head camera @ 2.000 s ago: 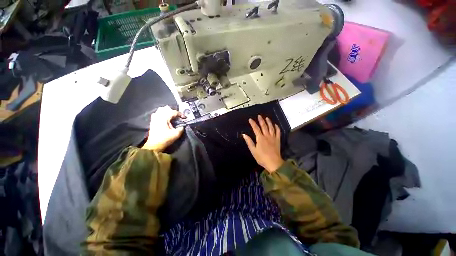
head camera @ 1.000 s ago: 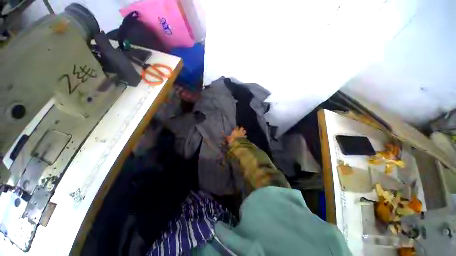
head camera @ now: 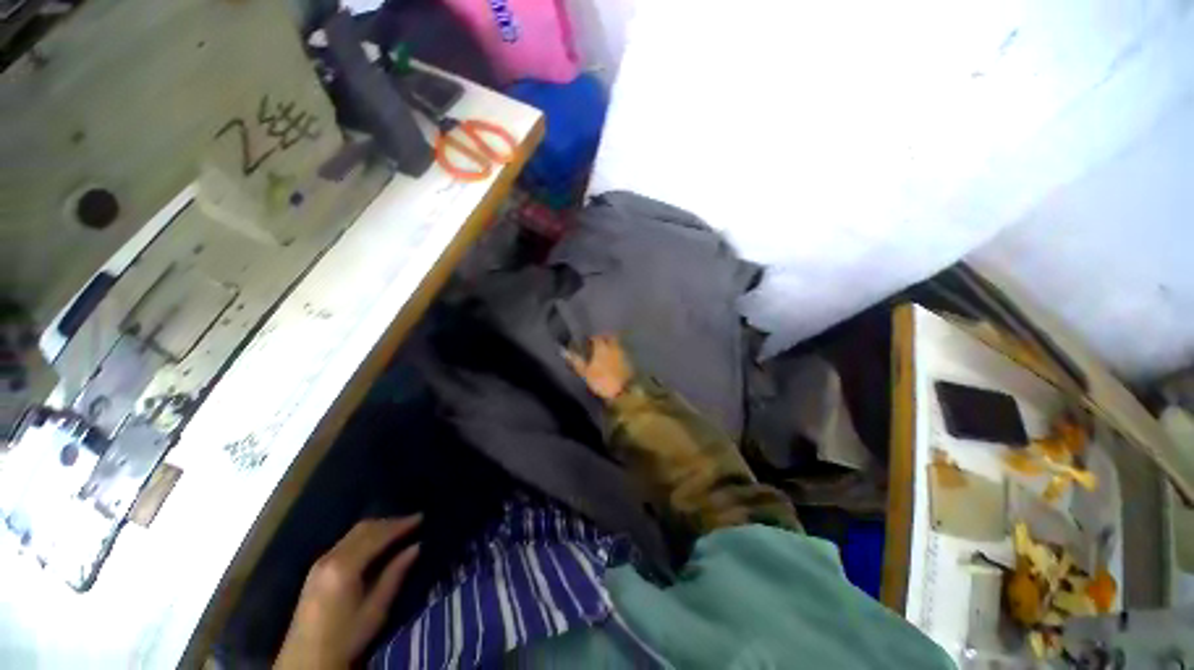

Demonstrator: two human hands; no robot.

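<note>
A heap of grey-black garment pieces [head camera: 661, 282] lies at the right of the sewing table and reaches toward the lap. My right hand [head camera: 601, 369] is on the grey cloth at the heap, its fingertips at a fold; the grip is unclear. My left hand [head camera: 351, 592] is low in the picture by the dark cloth over the lap, thumb and fingers apart, partly cut off by the lower edge. The cloth near it is too dark to tell details.
The cream sewing machine [head camera: 157, 131] stands at the left on the white table [head camera: 343, 308]. Orange-handled scissors [head camera: 474, 149] lie near its corner. A pink packet [head camera: 521, 37] and blue item [head camera: 560, 128] are behind. A second table at right holds a black flat object [head camera: 982, 414] and yellow-orange scraps [head camera: 1048, 576].
The view has turned right from the machine to the heap. My left hand has come back into view at the bottom. Grey cloth has shifted toward the lap beside my right hand.
</note>
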